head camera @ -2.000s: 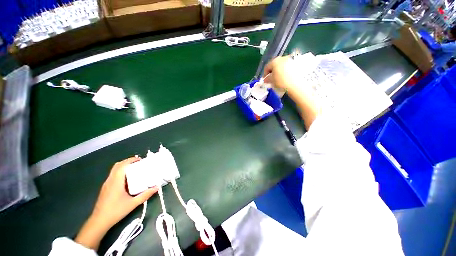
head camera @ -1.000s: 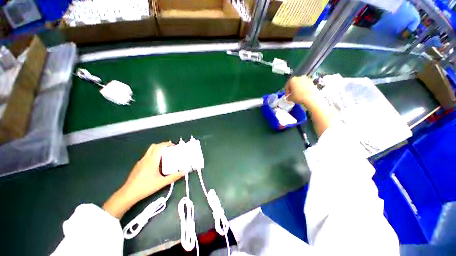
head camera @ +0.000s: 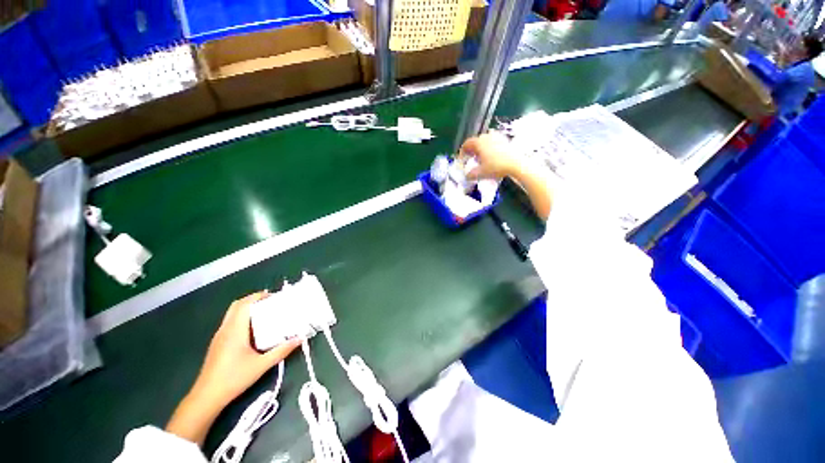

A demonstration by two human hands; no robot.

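My left hand (head camera: 227,354) is closed around a row of white power adapters (head camera: 294,313) just above the green bench top, pins pointing away. Their coiled white cords (head camera: 318,414) hang toward me. My right hand (head camera: 488,155) is at the small blue tray (head camera: 450,215) by the metal post, with its fingers over the white things inside. I cannot tell what its fingers hold. A round clear lid (head camera: 440,169) shows at the tray's left side.
Two adapters with cords lie on the far green strip, one at left (head camera: 123,259), one near the post (head camera: 413,130). A black pen (head camera: 509,236) lies right of the tray. Cartons (head camera: 279,65) stand behind, a clear tray (head camera: 56,271) at left, papers (head camera: 602,163) and blue bins (head camera: 737,280) at right.
The view has shifted. The adapters on the far strip have moved left relative to the post. My left hand still holds its adapters, and my right hand stays at the blue tray.
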